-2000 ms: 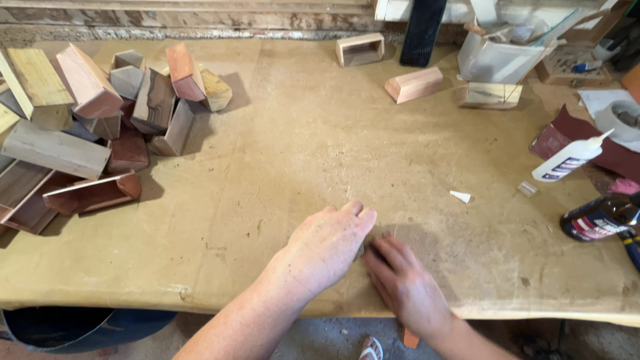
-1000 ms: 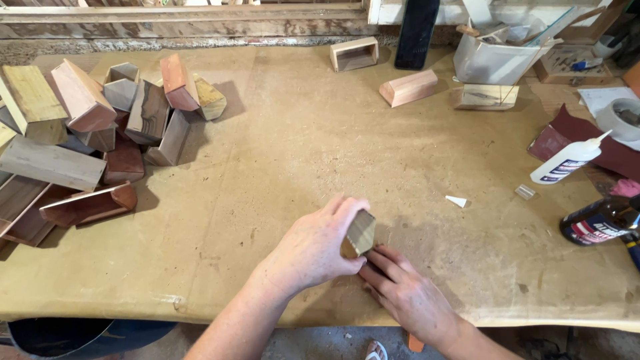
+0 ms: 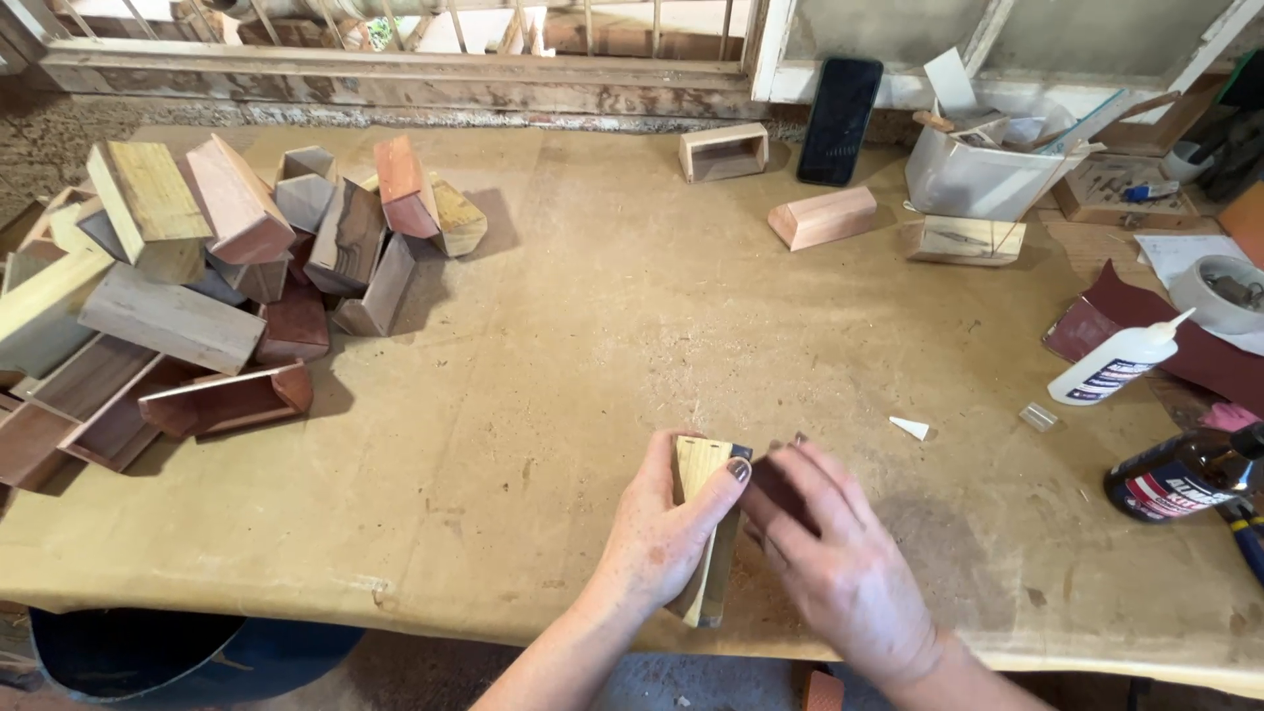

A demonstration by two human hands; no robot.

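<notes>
My left hand (image 3: 662,523) grips a small wooden box (image 3: 703,469), pale wood on one face and darker along its edges, near the front edge of the table. Its thumb lies across the pale face. Just right of the box, my right hand (image 3: 839,553) has its fingers bent around a dark, flat piece (image 3: 780,486), perhaps sandpaper, partly hidden and blurred. The fingertips are close against the box's side; whether they touch it cannot be told.
Many wooden boxes (image 3: 173,316) are piled at left. Across the back are an open box (image 3: 724,153), a phone (image 3: 839,120), a pinkish wood piece (image 3: 822,217) and a white tub (image 3: 978,178). A glue bottle (image 3: 1114,365), brown bottle (image 3: 1180,474) and white nozzle cap (image 3: 909,428) lie right.
The box, hidden two seconds ago, first showed its end in my left hand and now shows a long pale face. My right hand has lifted and moved a little to the right of it.
</notes>
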